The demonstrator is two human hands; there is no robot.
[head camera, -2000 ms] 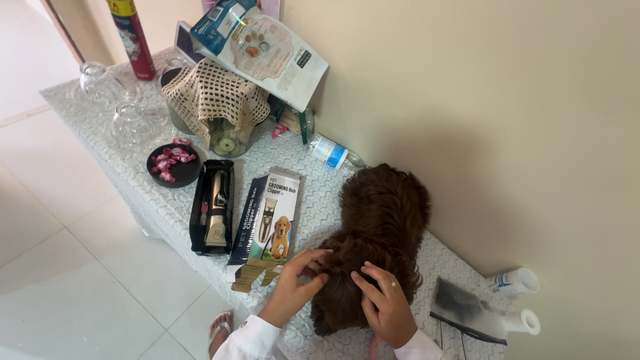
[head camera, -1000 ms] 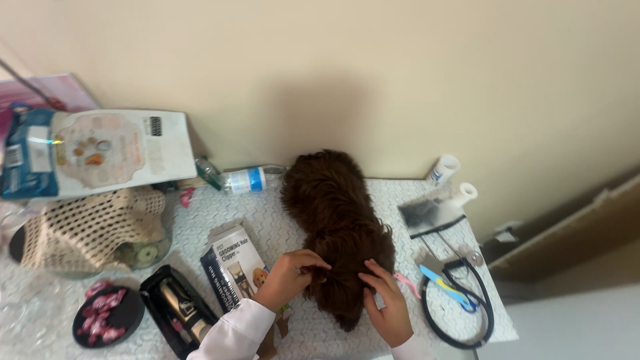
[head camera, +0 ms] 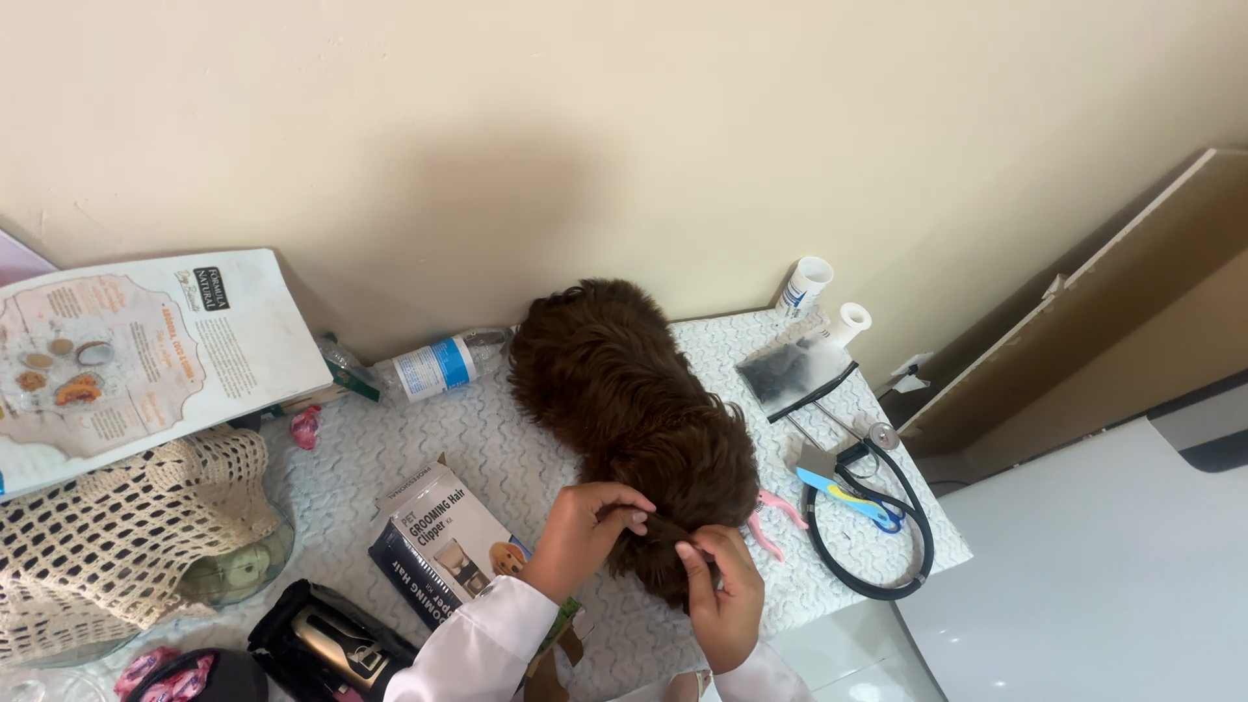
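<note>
A small dog with long brown fur (head camera: 624, 390) lies on the patterned table cover, its back toward the wall. My left hand (head camera: 595, 536) pinches a tuft of fur near the head between thumb and fingertips. Close by on the right, my right hand (head camera: 721, 590) pinches the same area of fur, thumb against fingers. The dog's face is hidden. A pet hair clipper box (head camera: 453, 541) stands left of my left hand, and a gold and black clipper (head camera: 336, 643) rests in its black tray. Pink nail clippers (head camera: 772, 522) lie just right of the dog.
Right of the dog are a stethoscope (head camera: 926, 546), a blue and yellow tool (head camera: 843, 495), a clear pouch (head camera: 790, 370) and white bottles (head camera: 805, 285). A plastic water bottle (head camera: 439, 368) lies by the wall. At left are a food bag (head camera: 244, 341) and a crocheted cover (head camera: 146, 526).
My hands have drawn in from resting spread on the dog's head to pinching its fur with the fingertips. The view has swung to the right.
</note>
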